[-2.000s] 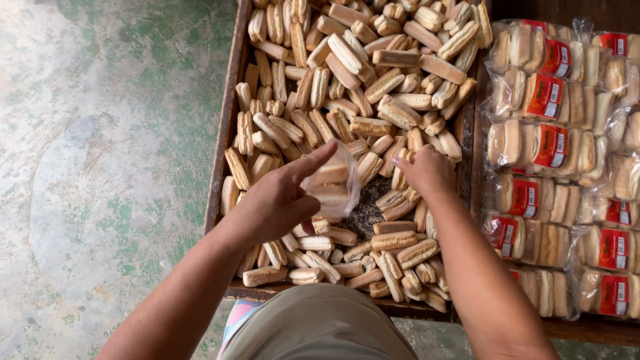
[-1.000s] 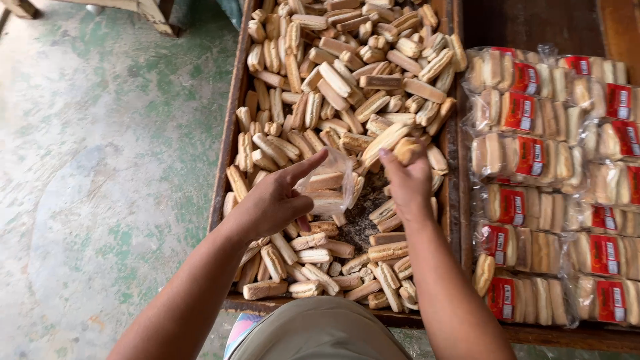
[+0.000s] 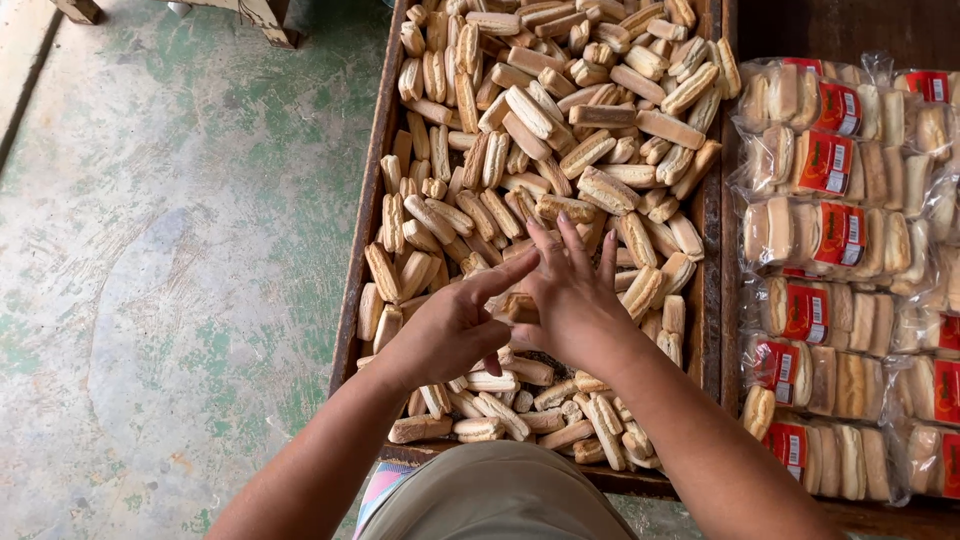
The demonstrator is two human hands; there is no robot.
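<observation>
My left hand (image 3: 457, 326) is over the lower middle of a wooden tray (image 3: 358, 300) heaped with finger-shaped biscuits (image 3: 525, 112). Its index finger points across to my right hand, and the clear plastic bag it holds is mostly hidden between the hands. My right hand (image 3: 574, 300) is against the bag with its fingers spread toward the far side of the tray. A biscuit (image 3: 519, 307) shows between the two hands, at the bag. Whether the right palm touches it cannot be told.
Right of the tray's edge, clear packs of biscuits (image 3: 825, 236) with red labels lie in rows. One loose biscuit (image 3: 758, 412) rests by the lower packs. A worn green and grey floor (image 3: 187, 262) spans the left, with wooden furniture legs (image 3: 270, 19) at the top.
My right hand held biscuits beside the bag one second ago; it has moved left to the bag and its fingers are now spread. My left hand stays at the bag.
</observation>
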